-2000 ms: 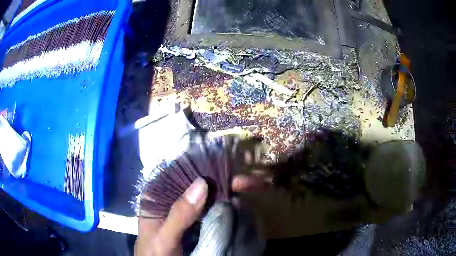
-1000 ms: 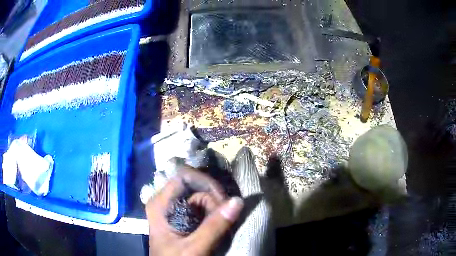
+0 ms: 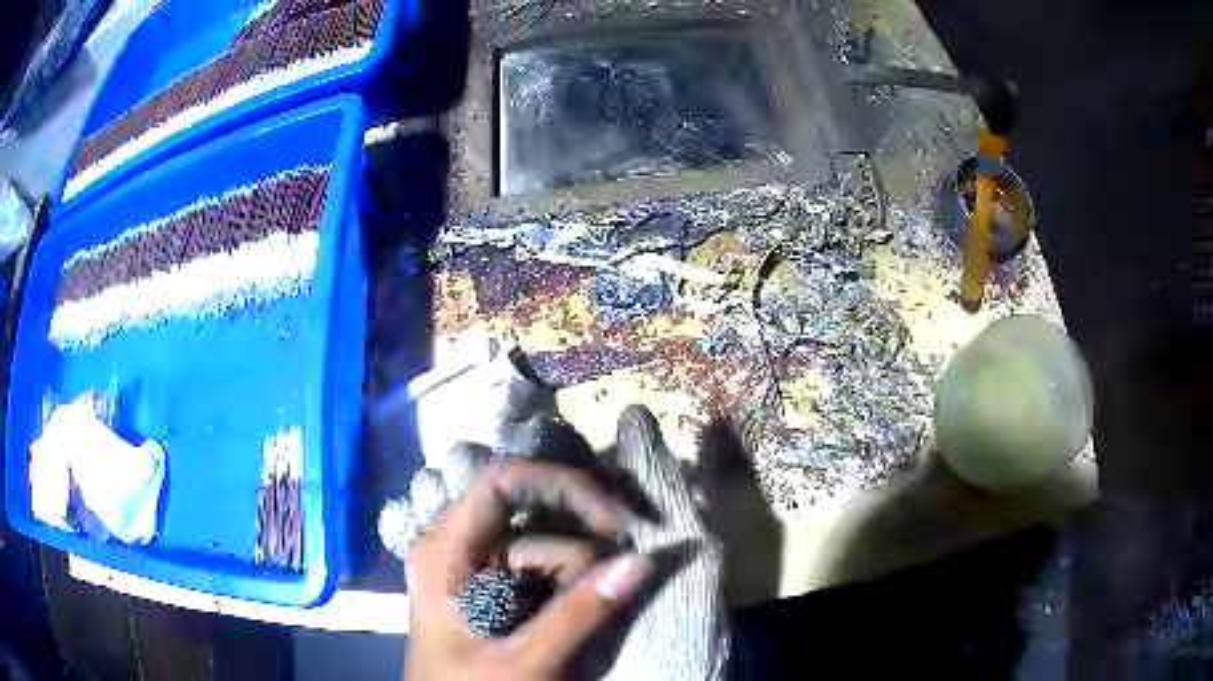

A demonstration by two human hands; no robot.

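My left hand (image 3: 532, 572) is bare and closed around a bunch of wire leads (image 3: 495, 603); the grey ends of the bunch show in its curled fingers. My right hand (image 3: 672, 572) wears a white-grey knit glove, one finger pointing up the board. The left thumb and fingertip are close against this glove, and whether they pinch something is unclear. Most of the right hand's fingers are hidden, and so is whatever it may hold. A crumpled white cloth or glove (image 3: 479, 399) lies just beyond the left hand.
Blue trays (image 3: 213, 386) at left hold rows of leads (image 3: 200, 246), a small group of leads (image 3: 279, 506) and a white cloth (image 3: 100, 466). Ahead is the solder pot (image 3: 639, 113) with dross (image 3: 798, 319). At right are an orange-handled tool (image 3: 984, 220) across a tin and a pale cup (image 3: 1014, 402).
Two seconds ago the bunch was fanned out with its brown-red lengths showing; now it is compact in my left hand, ends outward. Over the last second the hands barely moved; the view shifted slightly.
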